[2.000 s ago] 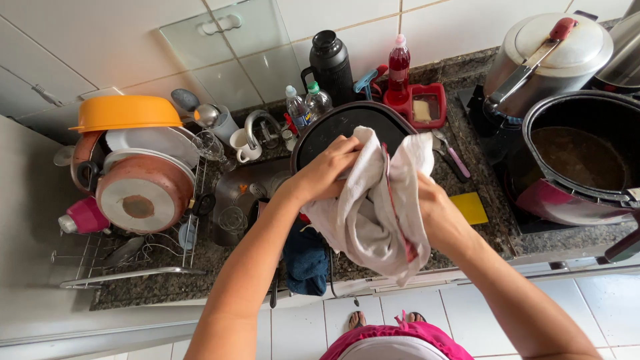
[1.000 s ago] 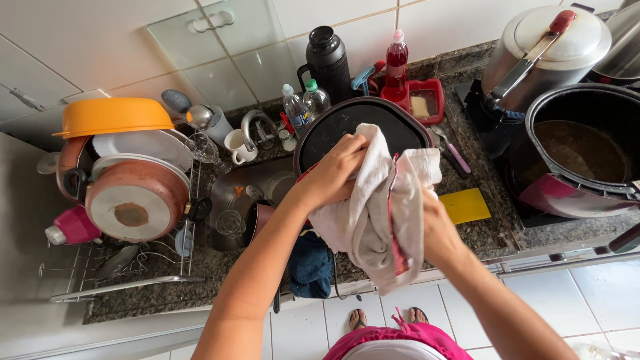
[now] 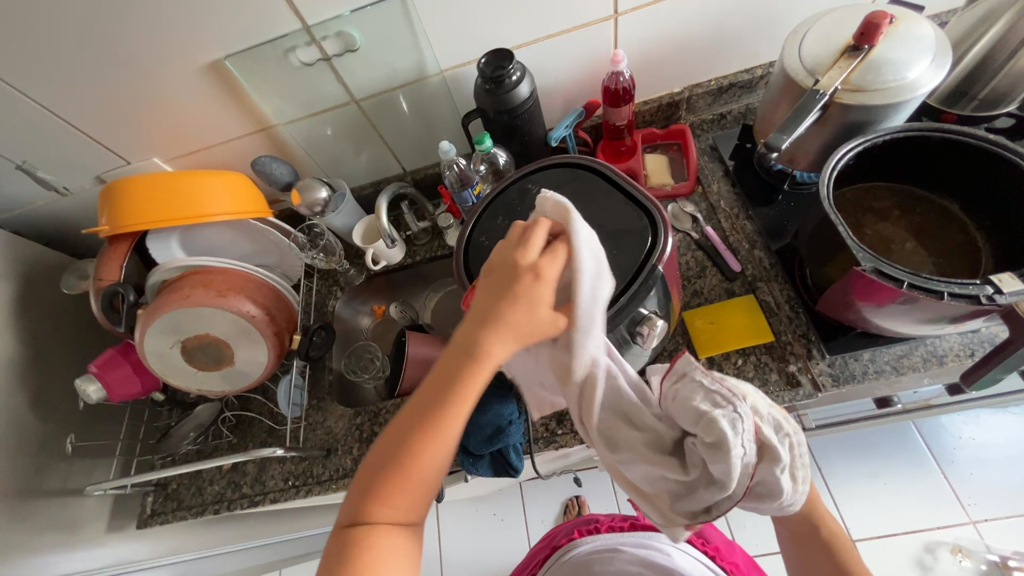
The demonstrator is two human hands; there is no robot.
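Observation:
A whitish cloth with a red-edged hem (image 3: 632, 424) hangs between my two hands. My left hand (image 3: 524, 292) pinches its upper part over the left side of a black and dark red electric appliance (image 3: 560, 216), which has a silver knob (image 3: 650, 330) at the front. The other end of the cloth is bunched around my right hand (image 3: 768, 472), low on the right in front of the counter; its fingers are hidden under the fabric. A dark blue cloth (image 3: 494, 432) hangs at the counter's edge, below the appliance.
A loaded dish rack (image 3: 192, 468) and the sink (image 3: 348, 320) lie to the left. Behind are bottles (image 3: 460, 176) and a black thermos (image 3: 508, 104). A yellow sponge cloth (image 3: 728, 326) lies right of the appliance. A pressure cooker (image 3: 864, 72) and an open pot (image 3: 904, 232) occupy the right.
My right hand has moved down and to the right, away from the appliance, and the cloth now stretches between both hands and covers the right one. My left hand stays over the appliance.

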